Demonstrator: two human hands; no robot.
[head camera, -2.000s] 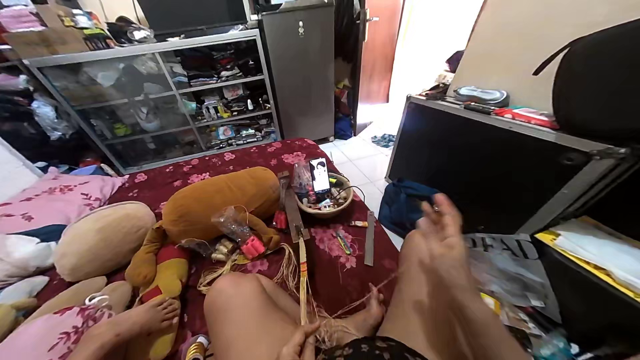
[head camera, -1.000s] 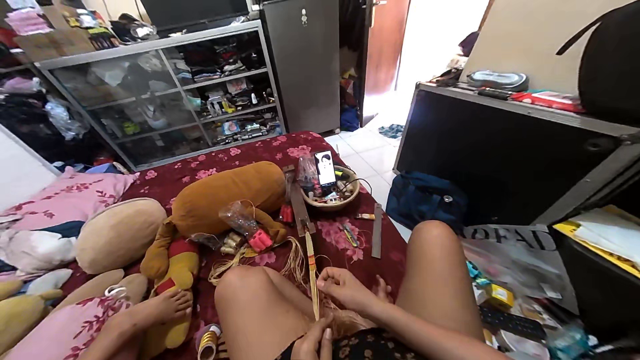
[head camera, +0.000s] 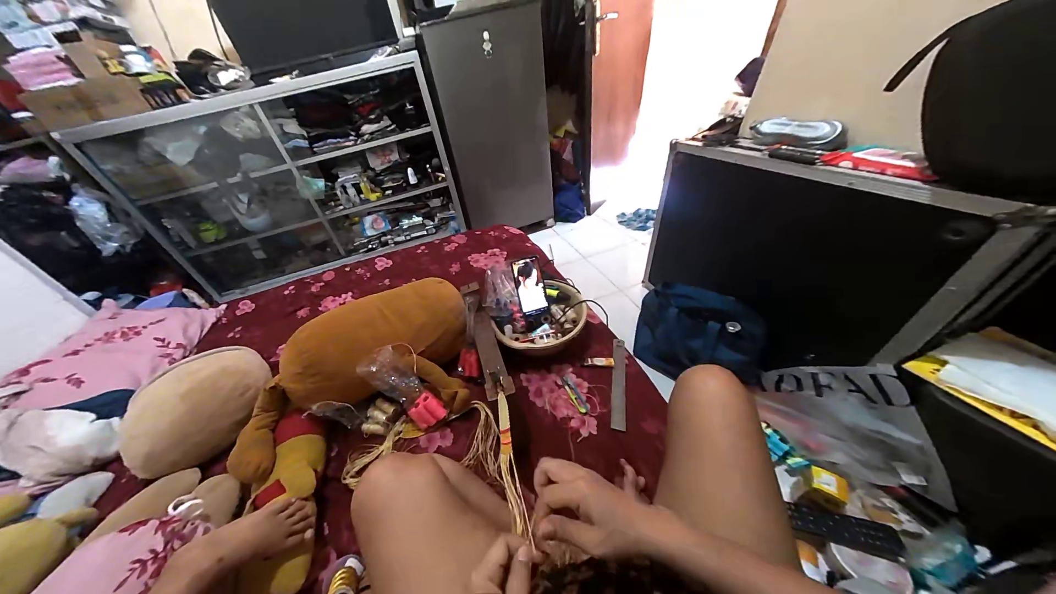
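A band of pale cords (head camera: 506, 470) with red and orange bands near its top runs from a clamp on a dark board (head camera: 488, 346) down to my lap. My left hand (head camera: 505, 564) pinches the cords' lower part between thumb and finger. Just right of the cords is my right hand (head camera: 582, 503), fingers curled; whether it grips a strand cannot be made out. Loose pale cord bundles (head camera: 483, 441) lie beside the band. Thread spools (head camera: 379, 417) and pink-red spools (head camera: 427, 408) sit by a plastic bag.
Beyond the board, a basket (head camera: 544, 342) holds small items and a phone (head camera: 530, 286). A metal ruler (head camera: 619, 388) and a small cutter (head camera: 575, 396) lie on the red floral bedspread. An orange plush (head camera: 371, 330) is at left; another person's foot (head camera: 285, 524) rests on it.
My right hand has moved from low beside the raised foot up to the cords, then slightly right of them. The raised foot has gone down. My left hand stays at the cords' lower part.
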